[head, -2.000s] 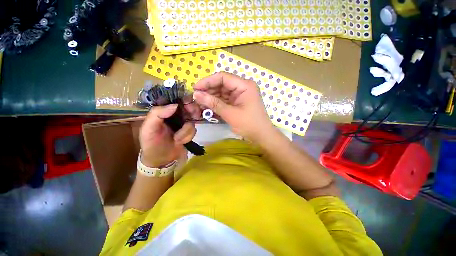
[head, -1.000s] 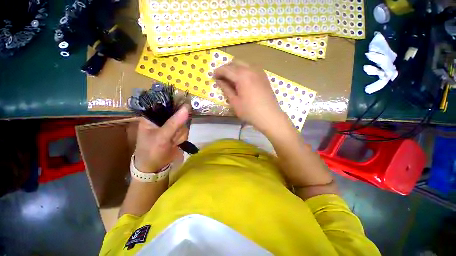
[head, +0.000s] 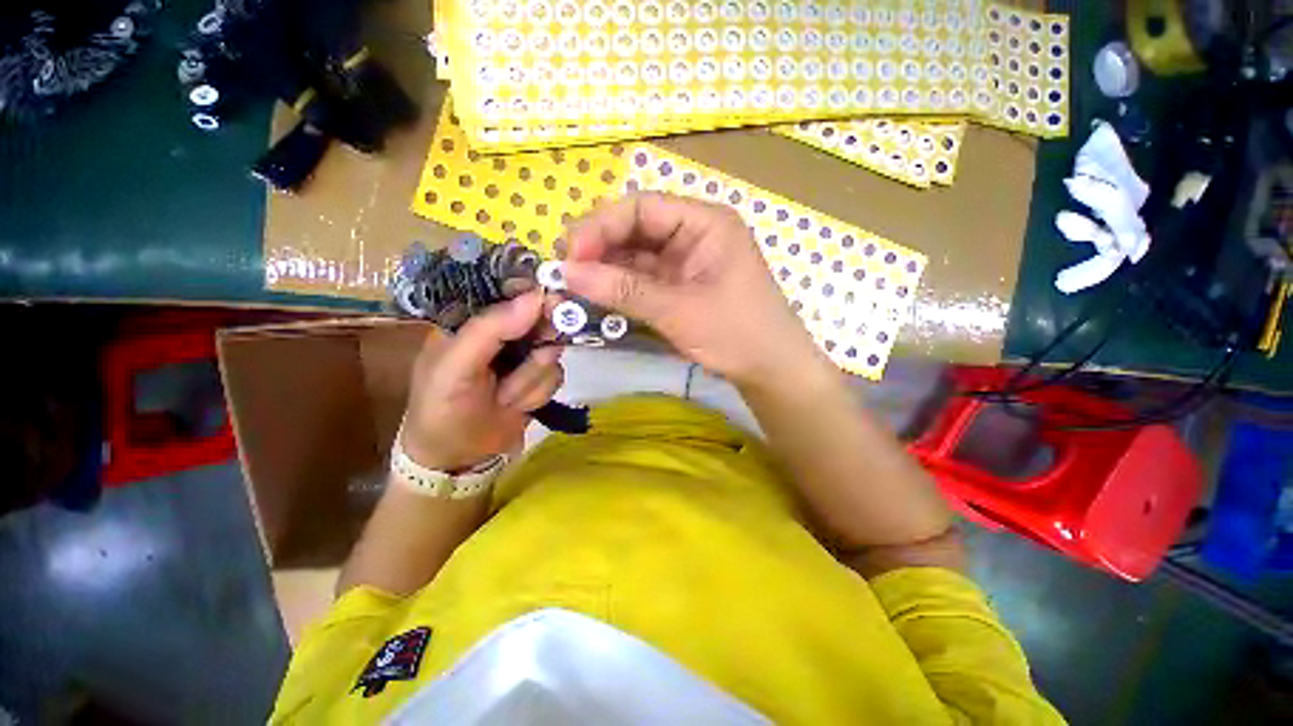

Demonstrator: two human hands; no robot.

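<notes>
My left hand [head: 475,376] is closed around a bunch of wired round components [head: 461,282], grey discs on black leads. The black lead ends [head: 563,417] hang below the fist. A few discs with white rings [head: 570,316] stick out to the right of the fist. My right hand [head: 681,277] pinches a small white adhesive ring [head: 552,275] at its thumb and fingertip, close beside the bunch; whether it touches a disc I cannot tell. The adhesive sheet in use [head: 837,272] lies behind my right hand, its left part plain yellow with dots.
Full adhesive sheets [head: 709,71] lie behind on the cardboard [head: 340,241]. Black component bundles [head: 326,121] lie at the back left. A white glove [head: 1103,206] and cables are on the right. A cardboard box [head: 305,454] and red stools [head: 1085,475] are below the bench edge.
My right hand has moved from over the sheet in use to the bunch, now with a white ring at its fingertips. My left hand still holds the bunch, with ringed discs now showing beside it.
</notes>
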